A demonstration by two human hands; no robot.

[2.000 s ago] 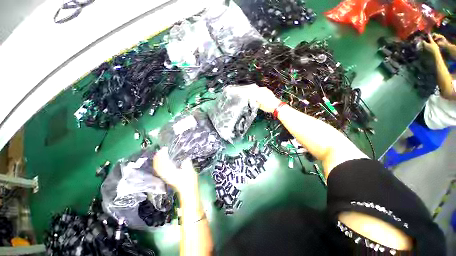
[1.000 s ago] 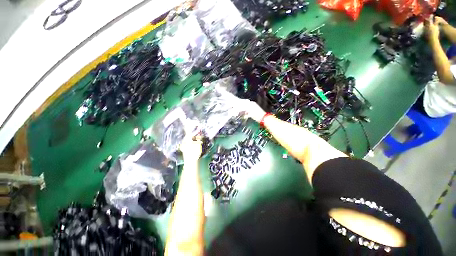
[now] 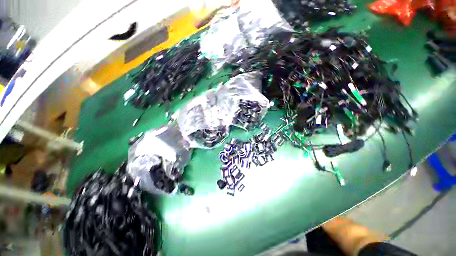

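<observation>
Three open clear bags stand in a row: the left bag (image 3: 150,150) holds chunky black parts, the middle bag (image 3: 195,112) and the right bag (image 3: 240,90) hold small black parts. A loose heap of black hoop-shaped parts (image 3: 240,156) lies in front of them. A large tangle of black cables (image 3: 320,70) with green and white bits lies at the right, with one folded cable bundle (image 3: 344,148) at its near edge. Blurred bare skin and black cloth show at the bottom right edge; neither of my hands can be made out.
A pile of black coiled units (image 3: 107,215) is at the near left. A darker cable pile (image 3: 172,72) and whitish clear bags (image 3: 250,25) are at the far side. Red bags (image 3: 407,9) are at the far right. A blue stool (image 3: 442,170) stands beyond the green bench's edge.
Both hands have left the bags and the bench top. The middle and right bags now stand open beside each other. The view has shifted, and the coworker at the right is out of view.
</observation>
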